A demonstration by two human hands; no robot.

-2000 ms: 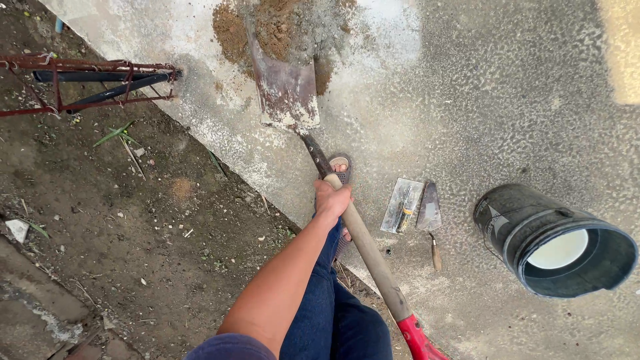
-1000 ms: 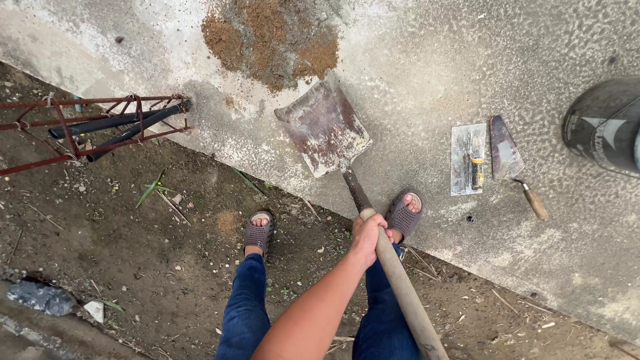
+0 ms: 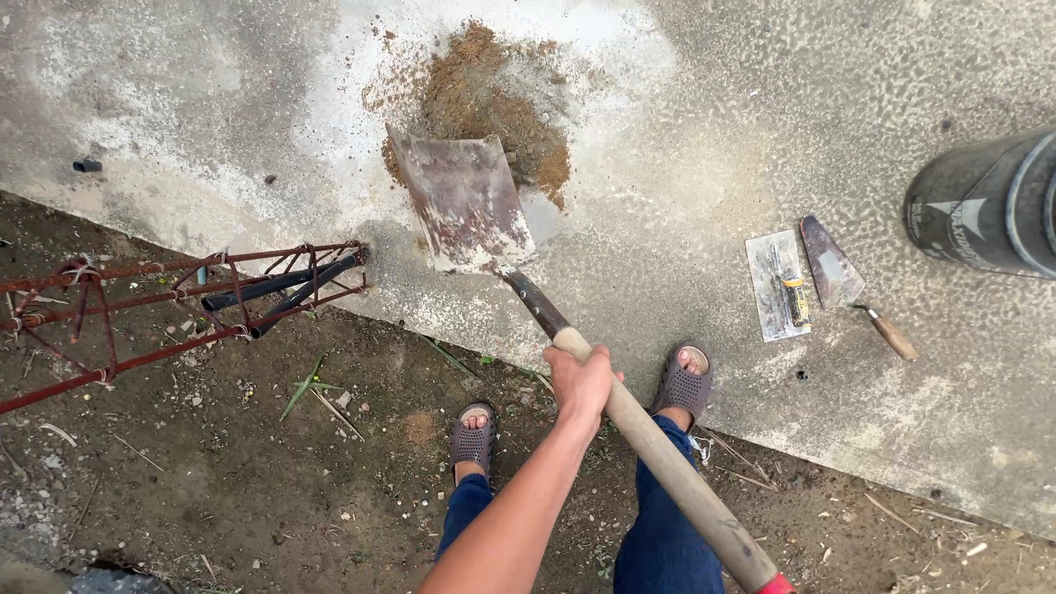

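My left hand (image 3: 582,381) is closed around the wooden handle of a square-bladed shovel (image 3: 466,202), just below its dark metal socket. The worn, mortar-stained blade lies at the near left edge of a pile of brown sand and grey powder (image 3: 483,91) on the concrete slab. From the blade the handle slants down to the right, where a bit of its red grip shows at the bottom edge. My right hand is out of view. Farther right, a flat steel plastering trowel (image 3: 767,285) lies beside a pointed trowel (image 3: 832,268) with a wooden handle.
A black bucket (image 3: 961,206) is at the right edge, cut off by the frame. From the left, a rusty rebar cage (image 3: 165,309) with black tubes in it reaches over the slab's edge. My sandalled feet are apart, one on the soil (image 3: 272,478), the other on the concrete slab (image 3: 907,412).
The shovel blade has moved from the near right side of the pile to its near left edge. My left hand has kept hold of the handle. Two seconds ago the red grip showed more fully.
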